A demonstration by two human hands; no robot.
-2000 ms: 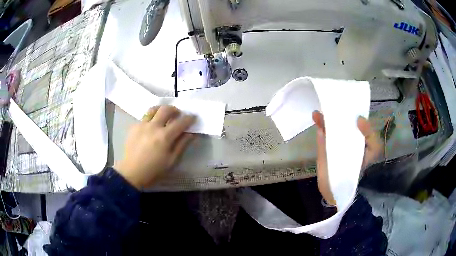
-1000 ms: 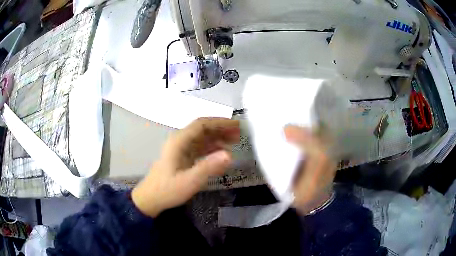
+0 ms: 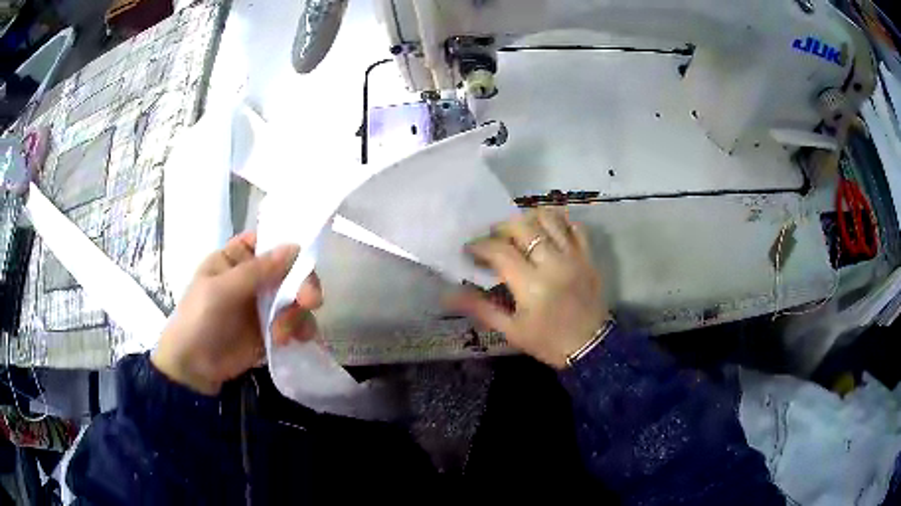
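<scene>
A white fabric strip [image 3: 425,193] is looped over the machine bed in front of the needle. My left hand [image 3: 232,311] pinches the strip between thumb and fingers at the left, and part of it hangs below the table edge. My right hand [image 3: 543,287] lies at the strip's right end, fingers spread and slightly blurred; whether it grips the cloth cannot be told. Another white strip [image 3: 94,257] runs over the checked surface at the left. The presser foot and needle area [image 3: 447,114] is just behind the looped strip.
The JUKI sewing machine [image 3: 771,69] spans the back. Red-handled scissors [image 3: 855,217] lie at the far right, near a small thin item [image 3: 781,245]. A grey oval lamp-like part [image 3: 318,35] is left of the needle. A crumpled white heap [image 3: 825,435] is low right.
The strip my right hand held up at the right has moved left and now loops before the needle. My left hand has moved left and holds it. My right hand has come down onto the bed.
</scene>
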